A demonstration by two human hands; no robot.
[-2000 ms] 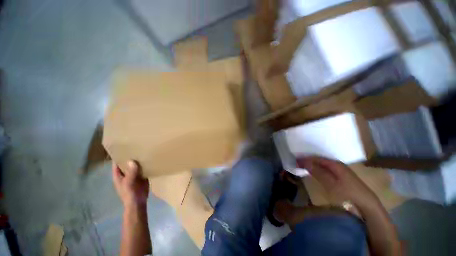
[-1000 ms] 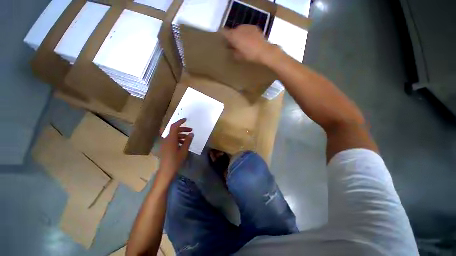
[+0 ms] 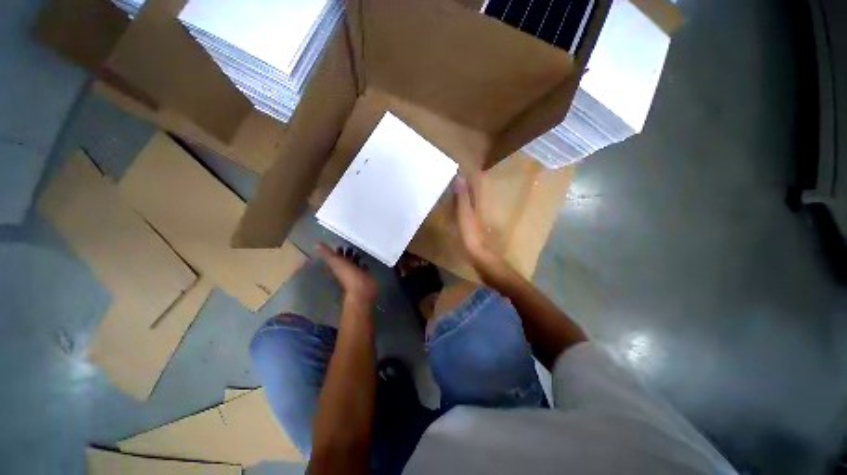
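A small stack of white-backed solar panels (image 3: 387, 188) lies on the cardboard base in front of me, turned at an angle. My left hand (image 3: 349, 271) is at its near left edge, palm turned toward it, fingers apart. My right hand (image 3: 472, 218) is upright against or beside its right edge, fingers extended. Neither hand is closed around anything. A bent cardboard divider (image 3: 436, 70) stands behind the panels and on their left.
A tall white panel stack (image 3: 265, 46) stands behind at left, another (image 3: 608, 88) at right. A dark-celled panel (image 3: 546, 19) lies at the top. Loose cardboard sheets (image 3: 176, 223) lie on the grey floor at left. My knees and feet are close below.
My right hand has let go of the cardboard divider and come down to the right side of the panels. The divider now stands on its own behind them. My left hand is lower, at the near edge.
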